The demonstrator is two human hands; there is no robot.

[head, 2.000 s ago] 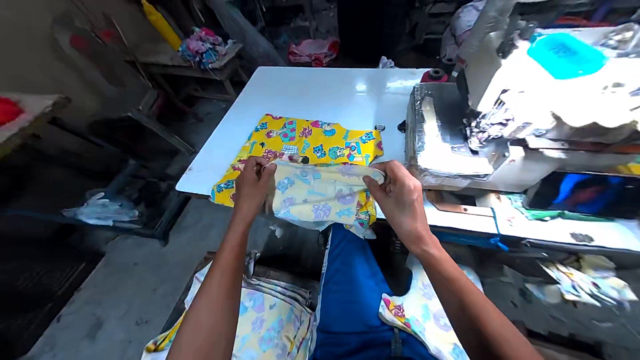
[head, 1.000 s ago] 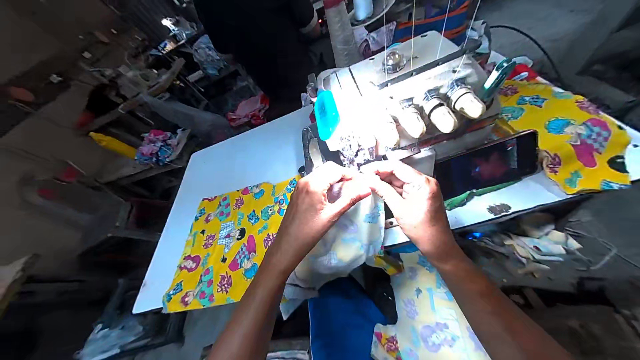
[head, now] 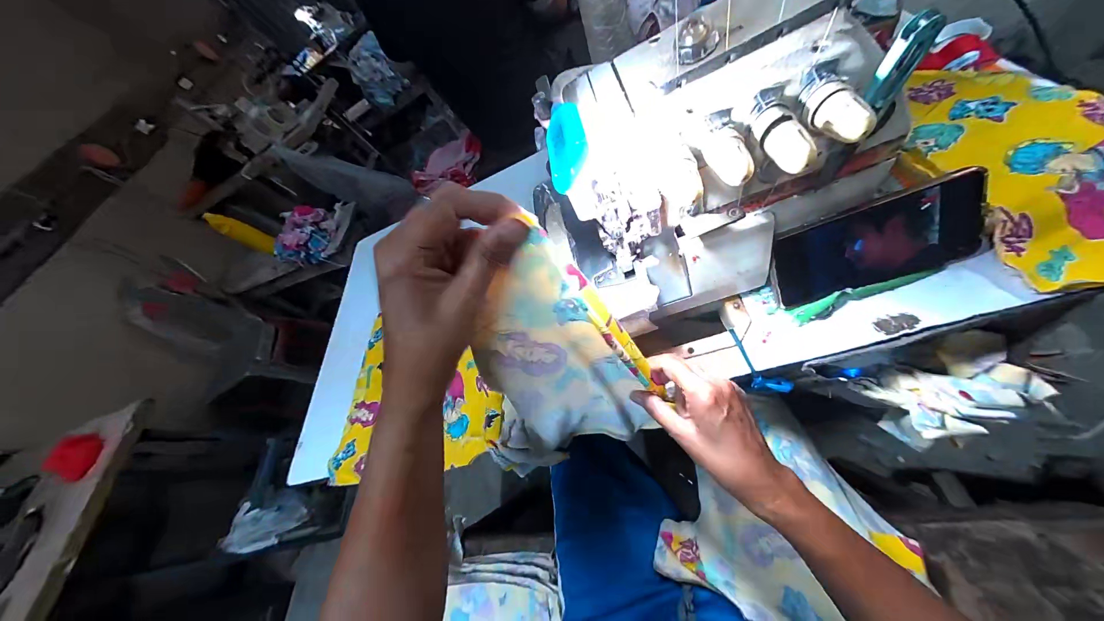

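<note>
My left hand (head: 453, 267) pinches the upper corner of a printed fabric piece (head: 552, 345), pale side facing me, with a yellow folded edge running down its right side. Lower down that edge, my right hand (head: 703, 423) grips it between thumb and fingers. The fabric is held up in front of the sewing machine (head: 690, 129), left of and below its needle area, which glare partly washes out. A yellow printed fabric piece (head: 470, 423) lies on the white table behind the held cloth and my left forearm.
A phone (head: 880, 237) rests right of the machine, beside more yellow printed fabric (head: 1048, 172). Pale printed cloth (head: 750, 552) lies over my right leg, and folded cloth (head: 500, 586) is stacked at the lower middle. Fabric scraps (head: 949, 388) sit below the table's right edge.
Both hands were together at the machine's needle area; they have now moved apart, the left one to the left, with the fabric edge stretched between them.
</note>
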